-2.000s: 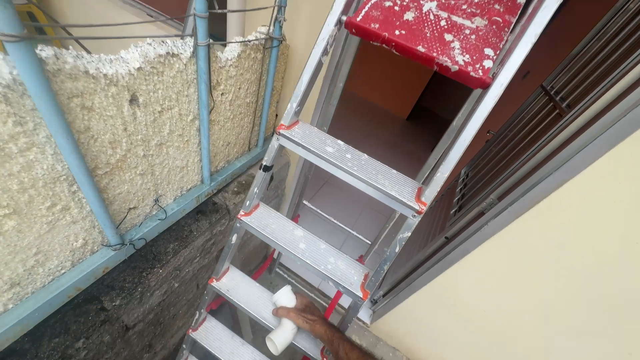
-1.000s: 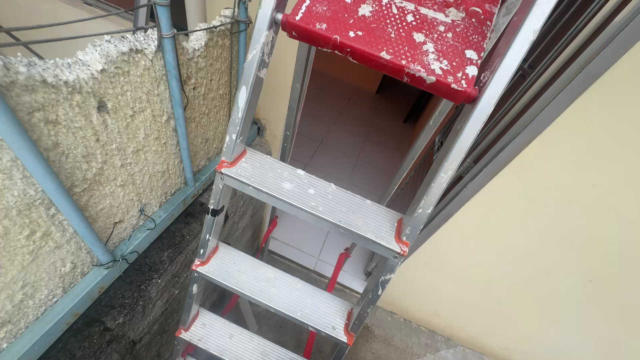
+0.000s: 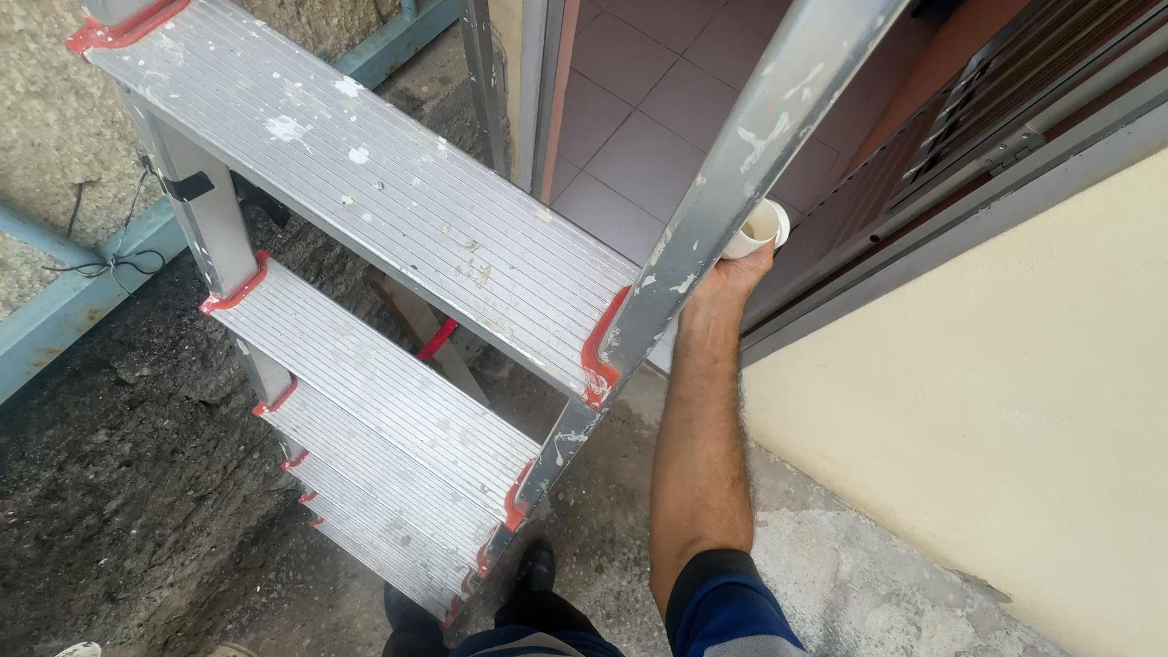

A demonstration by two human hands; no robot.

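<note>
My right hand (image 3: 744,271) is raised at the right side of the aluminium stepladder (image 3: 365,196), its fingers closed around a white plastic pipe fitting (image 3: 760,228). The fitting's open end faces up. The ladder's right rail (image 3: 721,182) hides part of the hand and of the fitting; whether the hand also touches the rail I cannot tell. Paint spatters mark the ladder's ribbed steps, which have red plastic ends. My left hand is out of view.
An open doorway with a tiled floor (image 3: 639,137) lies behind the ladder. A metal grille (image 3: 958,128) and cream wall (image 3: 967,383) flank it on the right. Blue metal bars (image 3: 87,292) and a rough stone wall (image 3: 137,438) stand left. My shoe (image 3: 536,566) is on the concrete below.
The view has tilted down and come closer to the ladder steps. My right hand, low in front of the steps two seconds ago and unseen one second ago, is now beside the right rail, still holding the fitting.
</note>
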